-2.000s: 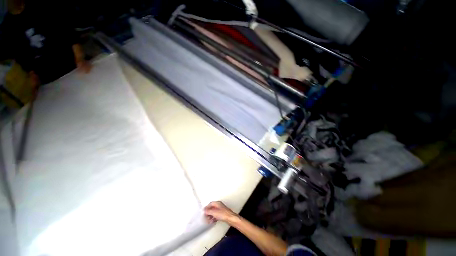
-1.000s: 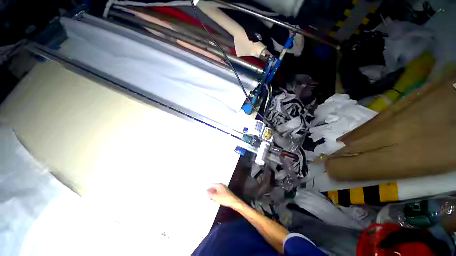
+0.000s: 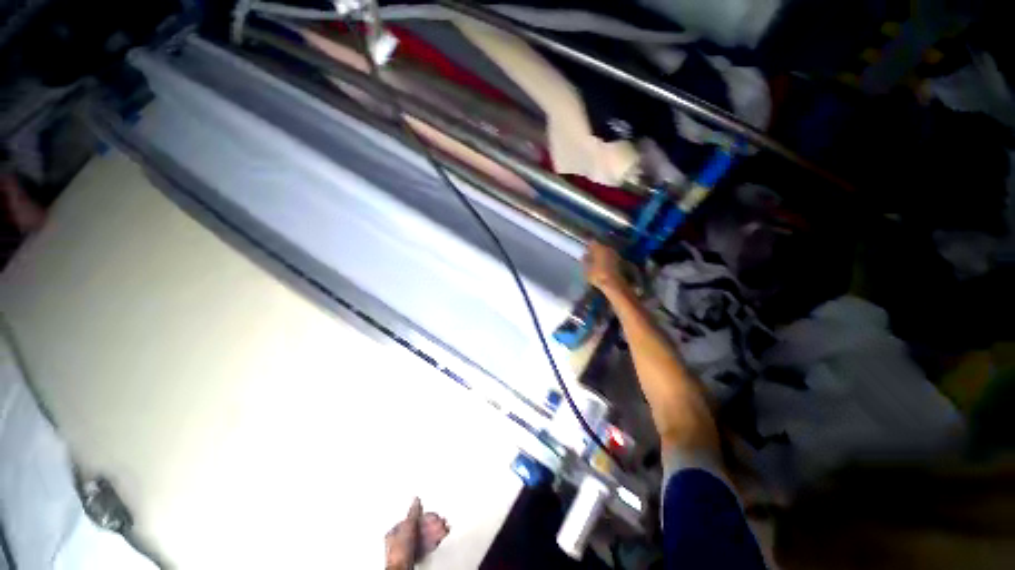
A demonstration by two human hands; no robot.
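My right hand (image 3: 602, 267) reaches to the right end of a metal bar beside the blue-grey cloth (image 3: 367, 212); its fingers are small and blurred, so its grip cannot be told. My left hand (image 3: 416, 537) is cut off by the bottom edge, over the cream table (image 3: 223, 334), thumb raised and apart from curled fingers, with nothing visible in it. The long cutter track (image 3: 334, 298) crosses the table in front of the hanging cloth. A white-and-blue machine (image 3: 584, 507) sits at its right end. The pale lay (image 3: 28, 445) shows at the far left.
A metal clamp or weight (image 3: 106, 504) lies at the lay's edge. A dark cable (image 3: 495, 251) hangs across the cloth and track. The roll rack (image 3: 512, 156) stands behind. Scraps (image 3: 857, 379) cover the floor at right. Another person's hand (image 3: 20, 206) shows at the left edge.
My right hand has moved from the near table edge up and away to the bar's end. My left hand has come into view at the bottom. The lay now shows only at far left.
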